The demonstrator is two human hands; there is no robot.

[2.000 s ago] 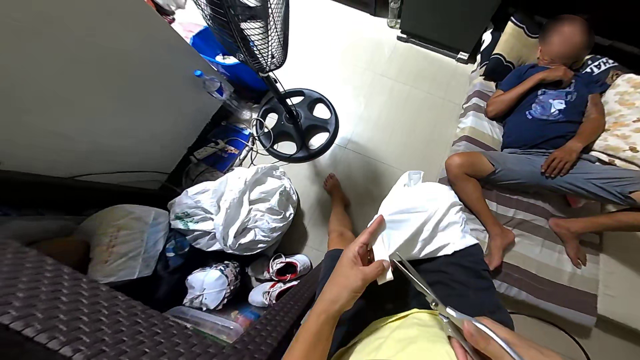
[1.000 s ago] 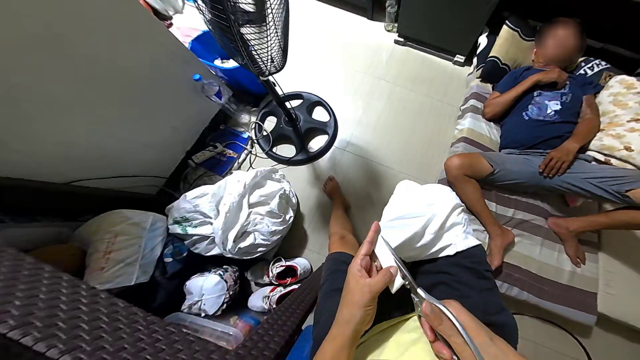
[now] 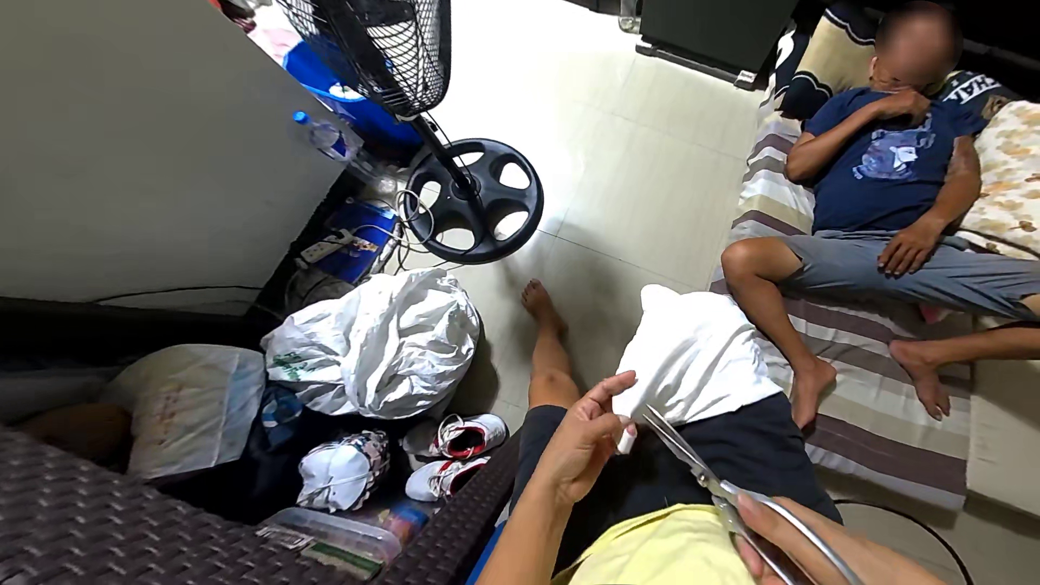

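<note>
A white cloth (image 3: 691, 357) lies over the dark shorts on my lap. My left hand (image 3: 589, 439) is at the cloth's near left edge and pinches a small white piece (image 3: 626, 439) between thumb and fingers; whether this piece is joined to the cloth I cannot tell. My right hand (image 3: 780, 532) holds metal scissors (image 3: 705, 475) by the handles, at the bottom right. Their blades point up and left toward the left hand, slightly apart at the tips, with nothing seen between them. Yellow fabric (image 3: 666, 552) lies below, between the two arms.
A black stand fan (image 3: 474, 201) rises ahead on the tiled floor. To the left are a white bag (image 3: 378, 345), sneakers (image 3: 455, 455), a cap (image 3: 345, 471) and a woven armrest (image 3: 97, 520). At the right a person (image 3: 886, 179) reclines on a striped mat (image 3: 886, 439).
The scissors have moved off the left hand's fingers, leaving a gap between blades and white piece. My left hand has turned, its index finger now pointing right.
</note>
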